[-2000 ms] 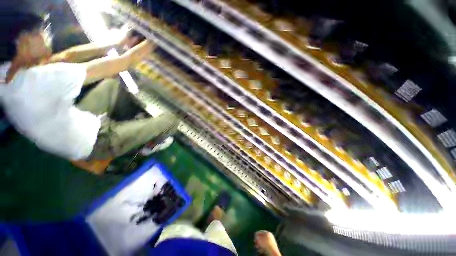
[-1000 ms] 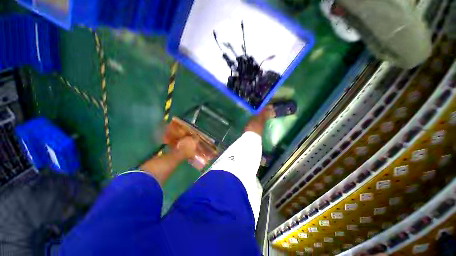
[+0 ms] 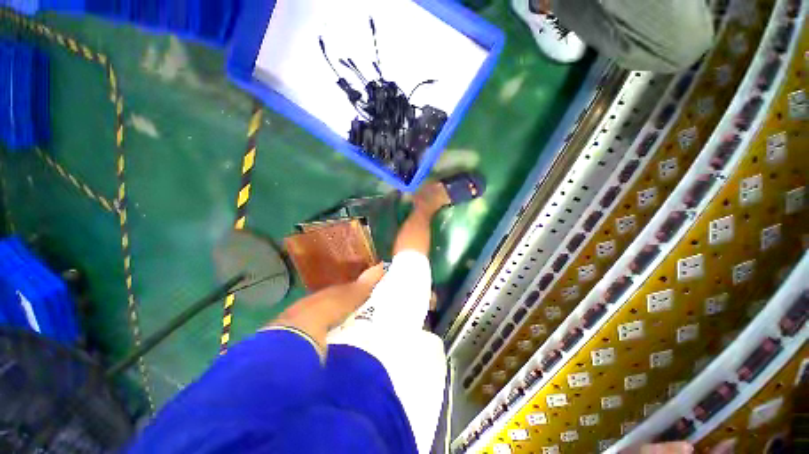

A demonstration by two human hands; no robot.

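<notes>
My left hand [image 3: 369, 278] is beside the near corner of a small brown-orange stool [image 3: 332, 254], against my white shorts; whether it grips either cannot be told. My right hand [image 3: 667, 448] shows only as a bit of skin at the bottom edge, by the rack shelf; the rest is cut off. A blue crate [image 3: 317, 133] holds a heap of black adapters [image 3: 396, 133] with cords, bunched in its near corner on a white sheet.
The rack's yellow socket boards [image 3: 661, 301] curve along the right. A person's trouser leg [image 3: 647, 31] and shoe are at the top right. Other blue crates [image 3: 177, 18] stand top left. A round grey base with a pole [image 3: 253, 266] stands left of the stool. Yellow-black tape marks the green floor.
The view has swung from the rack and the other person down to the floor. Since one second ago, my left hand has moved from over the stool seat to its corner by my shorts.
</notes>
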